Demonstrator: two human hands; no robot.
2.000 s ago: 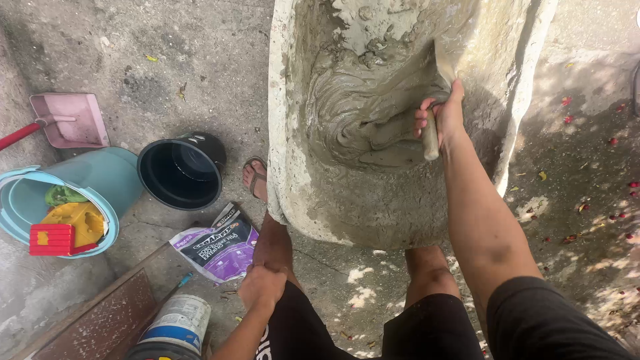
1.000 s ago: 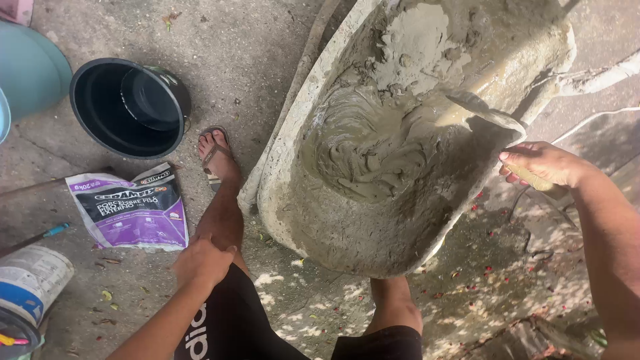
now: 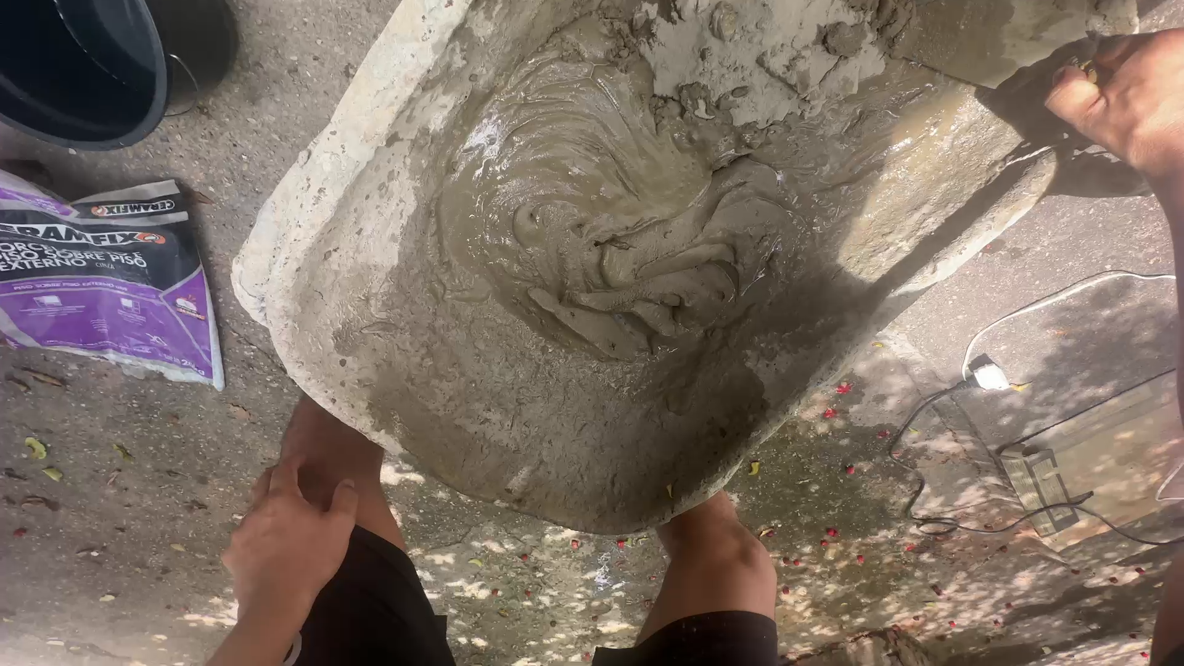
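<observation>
Wet grey mortar [image 3: 638, 231] lies swirled in the middle of a mortar-crusted trough [image 3: 324, 277], with a paler, thicker patch [image 3: 763, 55] near the top. At the upper right, my right hand [image 3: 1124, 102] grips a trowel [image 3: 1027, 92]; its dark blade reaches in over the trough's right side, and the hand hides most of the handle. My left hand [image 3: 291, 536] rests on my left knee, below the trough's lower left edge, and holds nothing.
A black bucket [image 3: 139, 74] stands at the upper left, above a purple and black Ceramfix bag [image 3: 111, 287]. On the ground at right lie a cable with a white plug [image 3: 990, 375] and a flat rectangular panel [image 3: 1101, 453].
My right hand, low at the trough's right edge a second ago, is now higher up along that side, the trowel still in it. My left hand stays on the knee. The view has shifted.
</observation>
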